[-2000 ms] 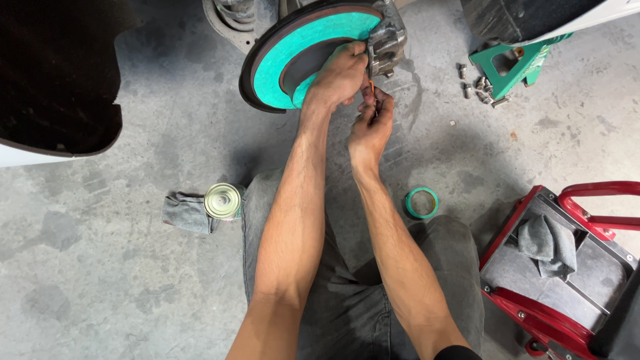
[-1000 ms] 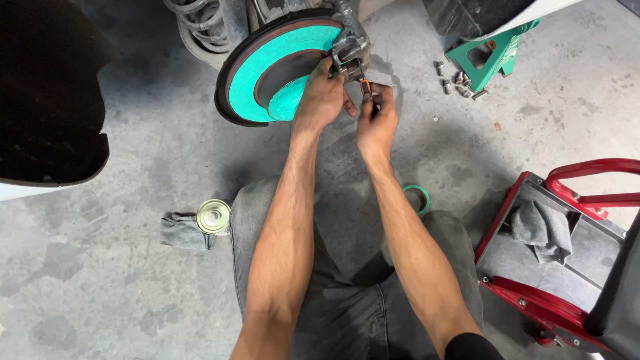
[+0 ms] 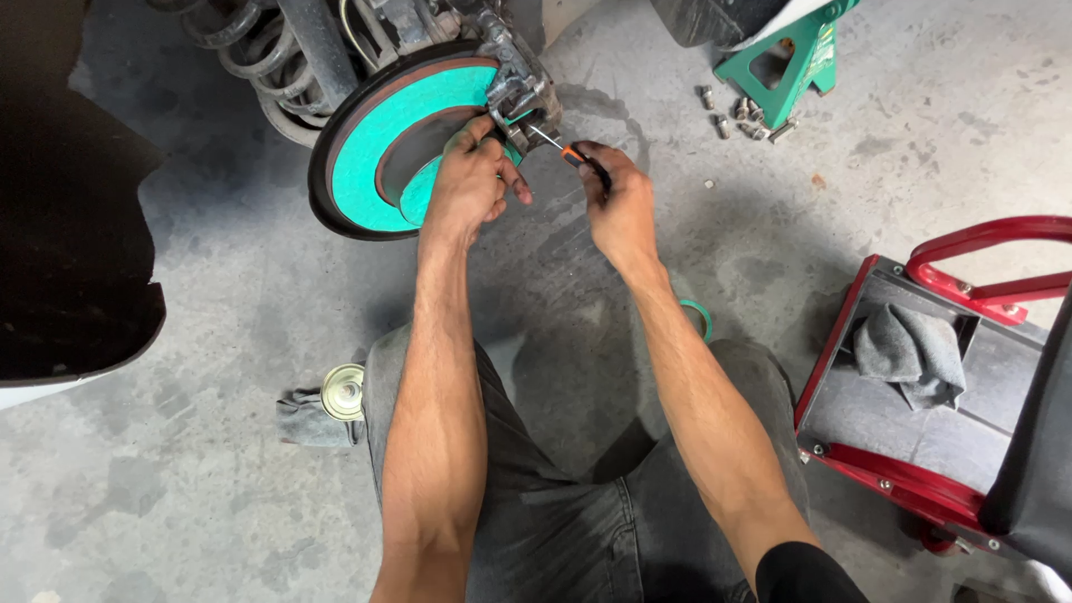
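A brake disc (image 3: pixel 360 180) covered in green masking tape stands at the top centre, with a metal brake caliper bracket (image 3: pixel 515 75) on its right edge. My left hand (image 3: pixel 471 180) lies in front of the disc, its fingertips at the bracket's lower end; whether they grip anything there is hidden. My right hand (image 3: pixel 618 197) is closed around the black and orange handle of a small screwdriver (image 3: pixel 574 155). The thin metal shaft points up and left, its tip at the lower part of the bracket.
A coil spring (image 3: pixel 268 67) is behind the disc. Several bolts (image 3: pixel 754 131) lie by a green jack stand (image 3: pixel 783 71). A spray can (image 3: pixel 342 392) stands beside a grey cloth (image 3: pixel 314 420). A tape roll (image 3: pixel 697 320) is near my right knee. A red-framed creeper seat (image 3: pixel 896 486) holds another cloth (image 3: pixel 909 356).
My right hand has moved away from my left hand, and the screwdriver's shaft now shows between handle and bracket. My left hand stays by the bracket. The view has shifted somewhat.
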